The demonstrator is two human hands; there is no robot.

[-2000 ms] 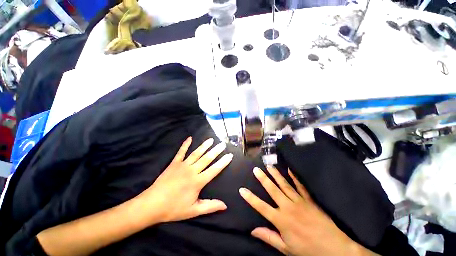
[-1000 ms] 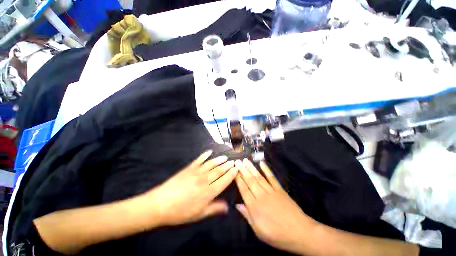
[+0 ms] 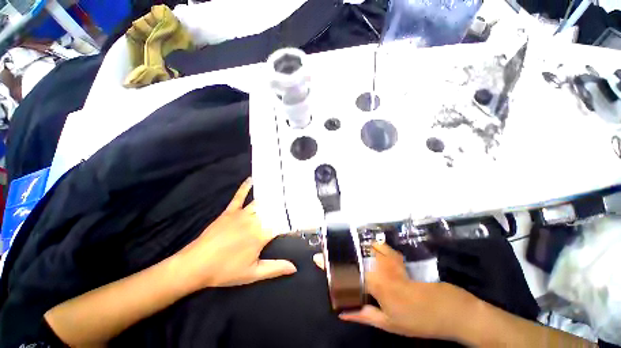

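Observation:
Black cloth point(image 3: 156, 149) covers the table's left side and runs under the white sewing machine head point(image 3: 449, 136). My left hand point(image 3: 235, 245) lies flat on the cloth left of the needle area, fingers spread, its fingertips partly hidden by the head. My right hand point(image 3: 402, 292) is at the right of the brownish upright cover point(image 3: 345, 272), partly behind it; its fingers are blurred and reach up under the head. The needle and presser foot are hidden.
A mustard cloth point(image 3: 158, 44) lies behind the work at the back left. A bluish clear bottle point(image 3: 429, 20) stands behind the machine. A blue bin point(image 3: 27, 197) is at the left edge, a crumpled clear plastic bag point(image 3: 589, 265) at the right.
The view has shifted, so the machine head looks larger and lower. My hands, fingertips together a second ago, are now apart, the right one up by the brownish cover.

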